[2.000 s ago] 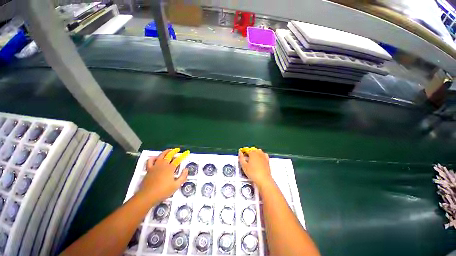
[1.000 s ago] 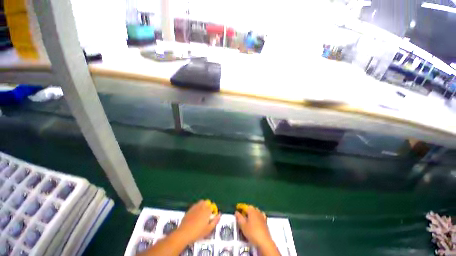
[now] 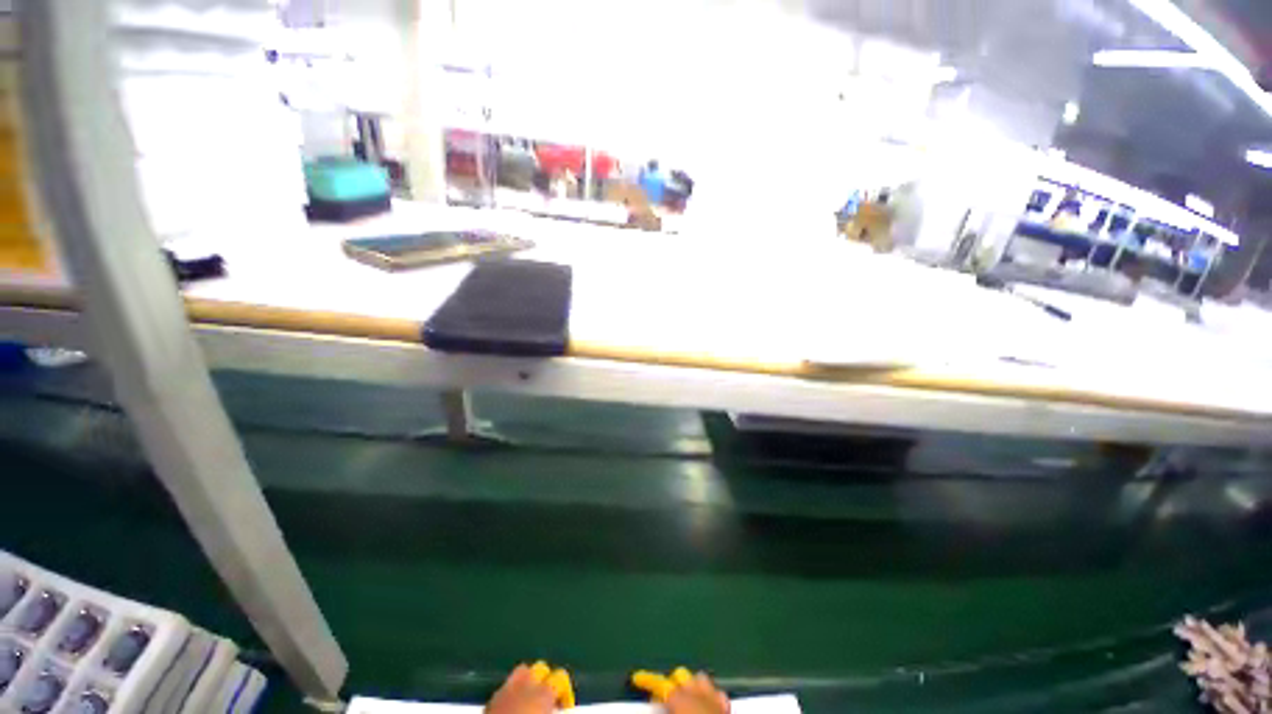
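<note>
A white compartment tray shows only as its far rim at the bottom edge of the view; its pockets are cut off. My left hand and my right hand are at this rim, both largely cut off by the picture's edge. Yellow finger cots show on the fingertips of both. What the fingers hold, if anything, is hidden.
Stacked compartment trays with dark round products stand at lower left, beside a slanting grey post. A raised white shelf crosses above the green belt, with a dark flat device on its edge. Pinkish-white strips lie lower right.
The view has tilted up, so the tray and hands have dropped to the bottom edge and more of the shelf and hall shows. Both hands stay near the tray's far rim.
</note>
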